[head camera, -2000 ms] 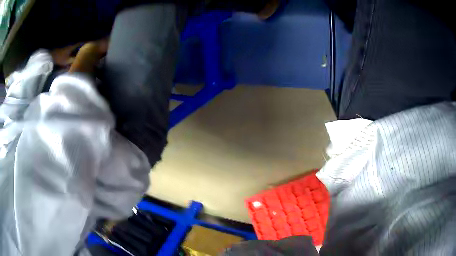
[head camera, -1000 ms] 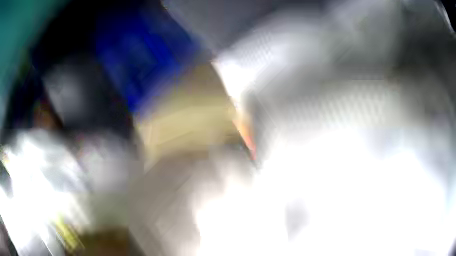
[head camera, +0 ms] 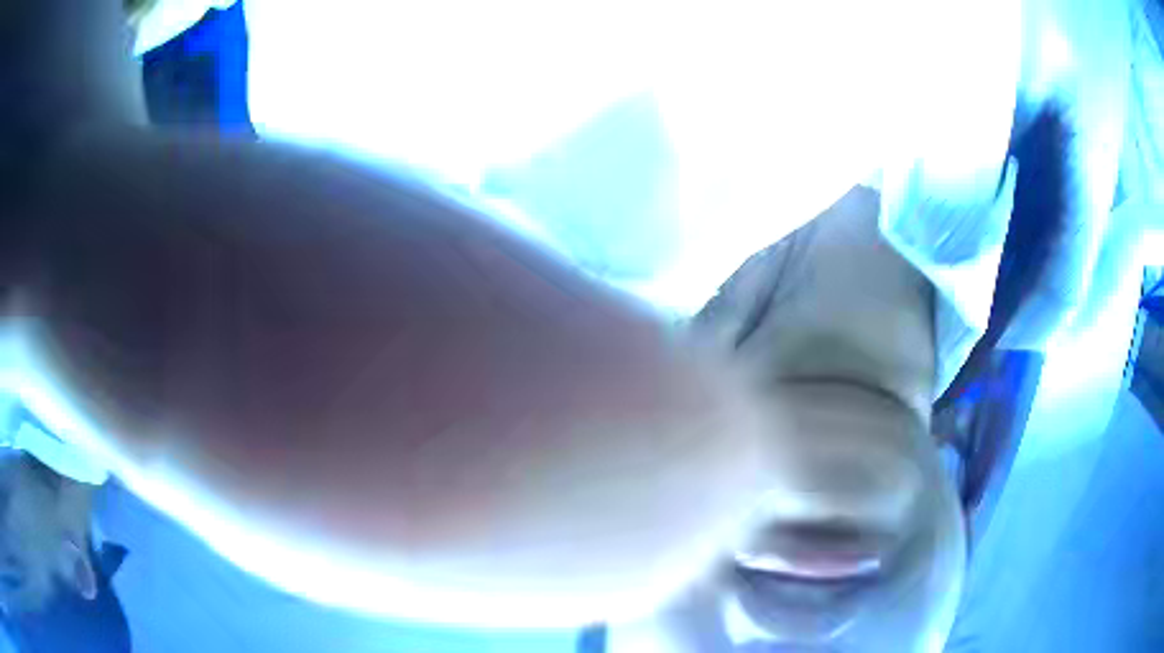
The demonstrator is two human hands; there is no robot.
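Note:
A large blurred finger or part of a hand (head camera: 409,344) fills the left and middle of the view, very close to the lens. I cannot tell whether it is my left hand or my right hand, nor whether it holds anything. No other hand can be made out as mine. No work piece, tray or tool can be recognised in the overexposed picture.
A person (head camera: 849,300) in white clothing (head camera: 791,102) shows upside down behind the finger, neck and lower head in view. At the lower left edge is what looks like another hand (head camera: 51,529). Surroundings are washed out in blue.
The floor, blue frame, red patterned item and grey-sleeved arms are gone from view. The view has swung round to an upside-down person, and a blurred finger now covers much of it.

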